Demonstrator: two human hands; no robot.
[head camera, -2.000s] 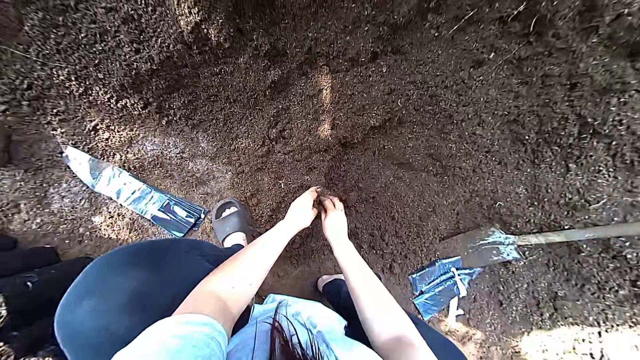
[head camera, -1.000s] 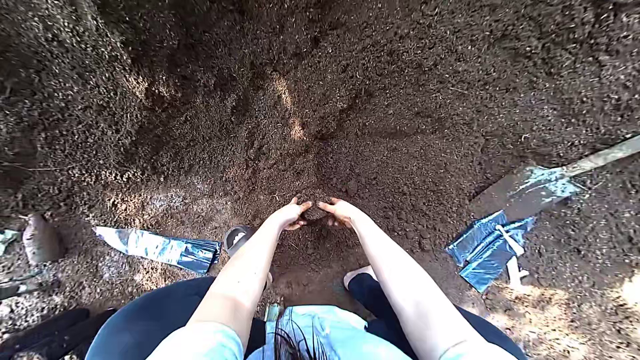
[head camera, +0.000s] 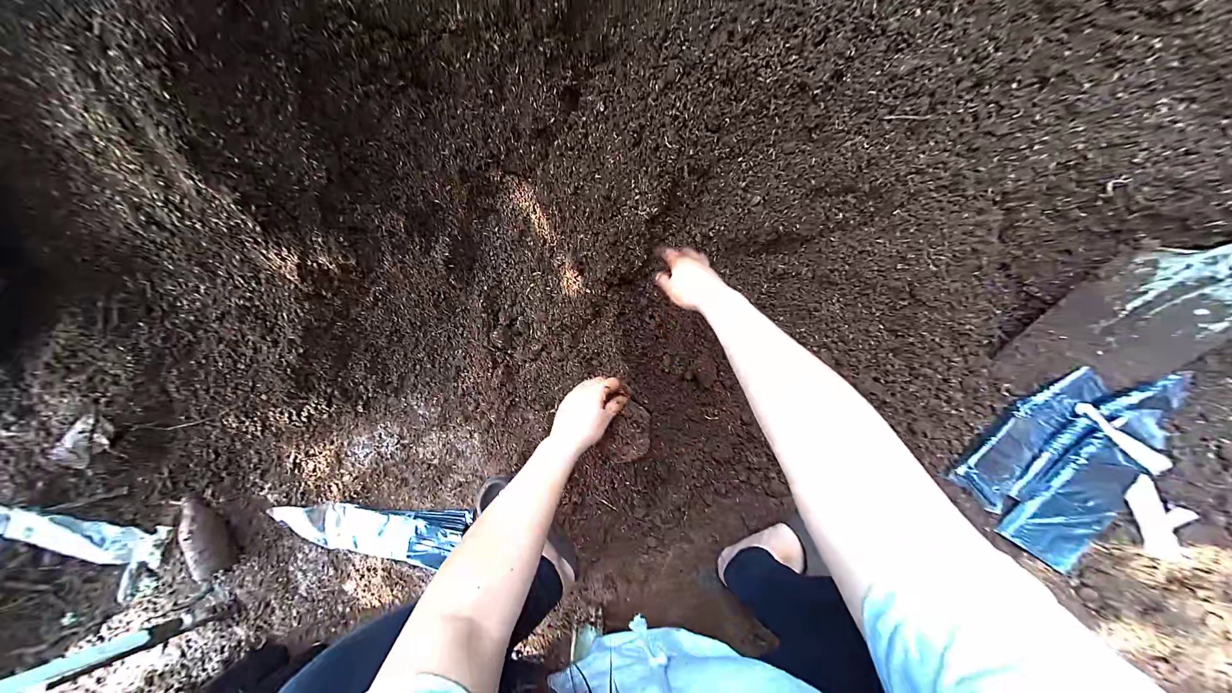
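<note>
My left hand (head camera: 589, 414) has its fingers curled at the upper left rim of a small, round, soil-filled bag (head camera: 628, 433), which is hard to tell from the dark ground around it. Farther forward and to the right, my right hand (head camera: 687, 277) touches the loose dark soil (head camera: 770, 192), its fingers a little apart and blurred; no object shows in it. Whatever lies under its fingertips is hidden. Flat black plastic bags (head camera: 1068, 472) lie in a pile at the right, and another stack of plastic bags (head camera: 385, 532) lies left of my feet.
A shovel blade (head camera: 1116, 313) with pale smears lies at the right, beside the bags. White strips (head camera: 1121, 438) rest on and near that pile. At the lower left are a brown rounded object (head camera: 204, 539), crumpled clear plastic (head camera: 82, 534) and a long pale handle (head camera: 106, 654). My feet flank the work spot.
My hands were together in front of me; now they are apart. The right hand has moved forward and right onto the soil, while the left stays near my feet at the round bag.
</note>
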